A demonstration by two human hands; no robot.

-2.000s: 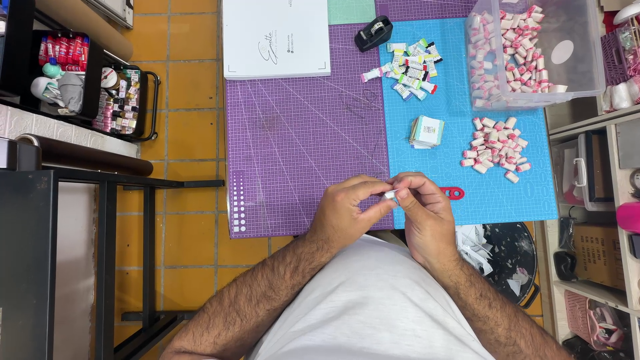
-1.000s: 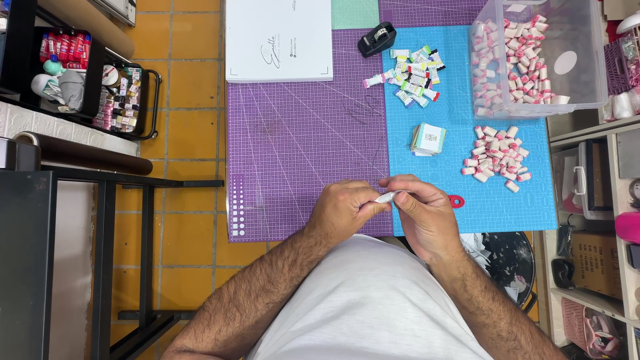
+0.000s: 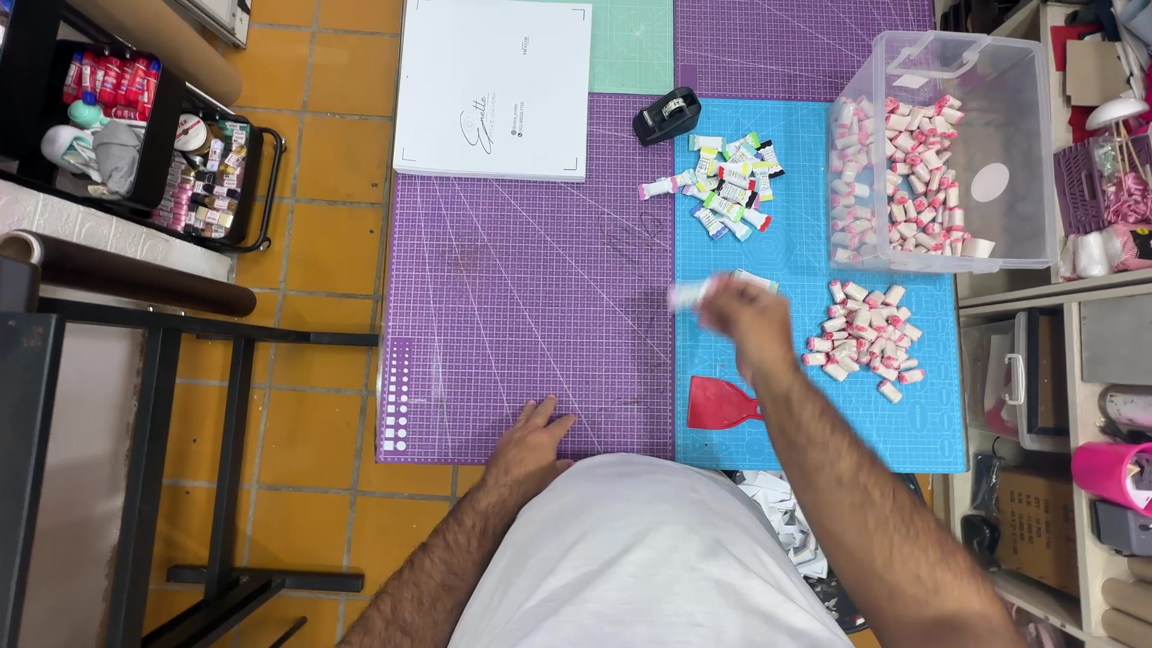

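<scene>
My right hand, blurred by motion, grips a small pale wrapped piece over the blue cutting mat. It partly hides a stack of paper labels. My left hand rests empty, fingers spread, on the front edge of the purple cutting mat. Beyond my right hand lies a pile of small pieces in coloured wrappers. To its right is a heap of white-and-pink wrapped pieces. A red plastic scraper lies nearer my body, its handle partly under my right forearm.
A clear plastic bin holding more white-and-pink pieces stands at the back right. A black tape dispenser sits beside a large white box. Shelving borders the right side; a black metal frame stands left. Paper scraps lie below the front edge.
My hands have come apart from around the small piece. The right has moved forward with a piece; the left has dropped onto the purple mat, and the scraper's red blade is uncovered.
</scene>
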